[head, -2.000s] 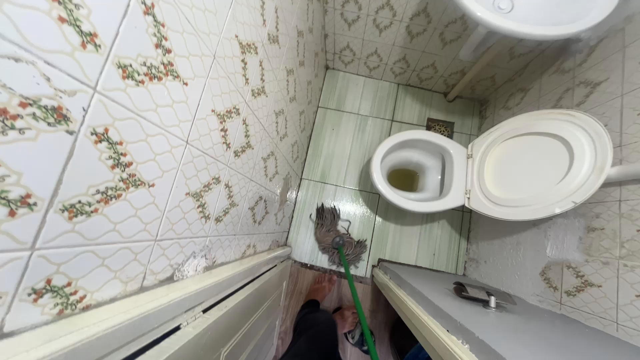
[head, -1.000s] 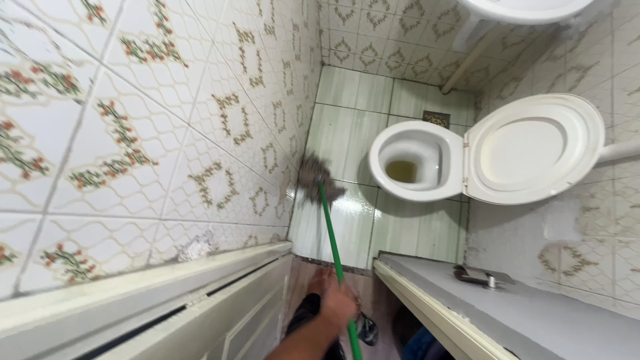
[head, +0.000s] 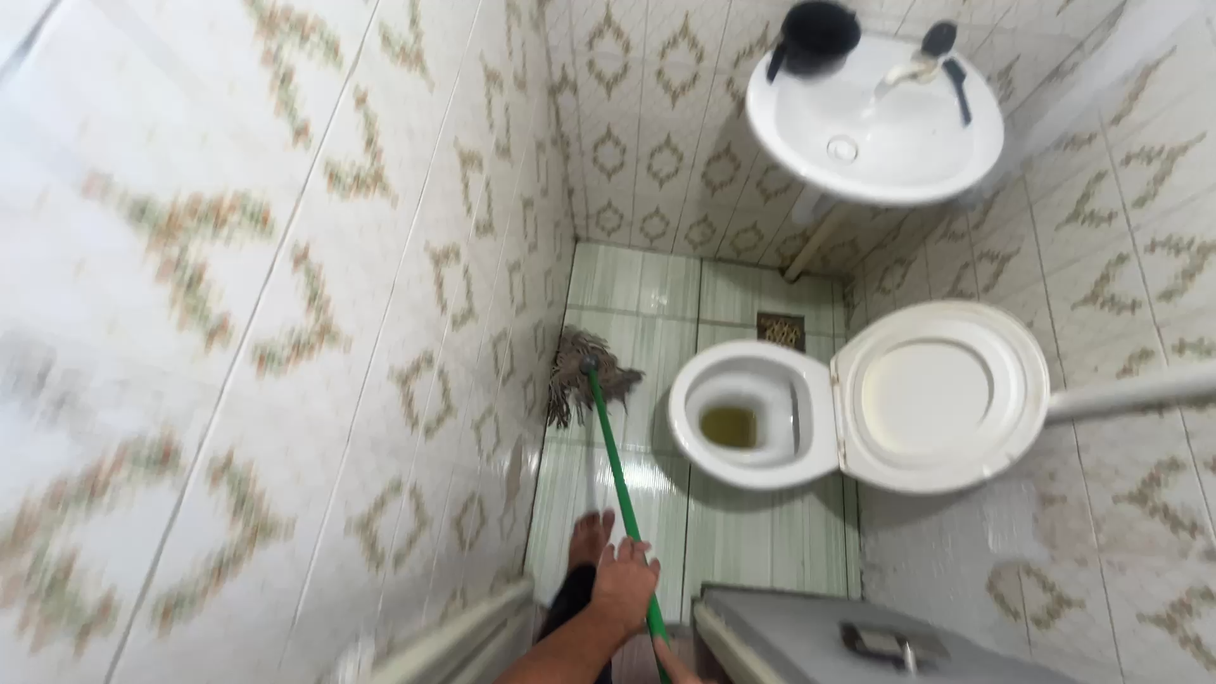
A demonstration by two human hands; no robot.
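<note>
A string mop head (head: 581,369), grey-brown, lies spread on the pale green tiled floor, close to the left wall. Its green handle (head: 616,465) slants down toward me. My left hand (head: 624,581) is round the handle partway along, its arm reaching in from the bottom edge. Lower down, at the bottom edge, my right hand (head: 673,663) is at the same handle; only part of it shows, with a finger along the handle.
A white toilet (head: 698,470) with its lid (head: 940,394) raised stands right of the mop. Beyond are a floor drain (head: 781,330) and a washbasin (head: 883,176). A grey door (head: 807,632) stands at lower right. My bare foot (head: 591,537) is near the left wall.
The mop head has moved farther along the left wall, away from the doorway. A second hand now shows at the handle. The view has moved forward, bringing the whole washbasin in.
</note>
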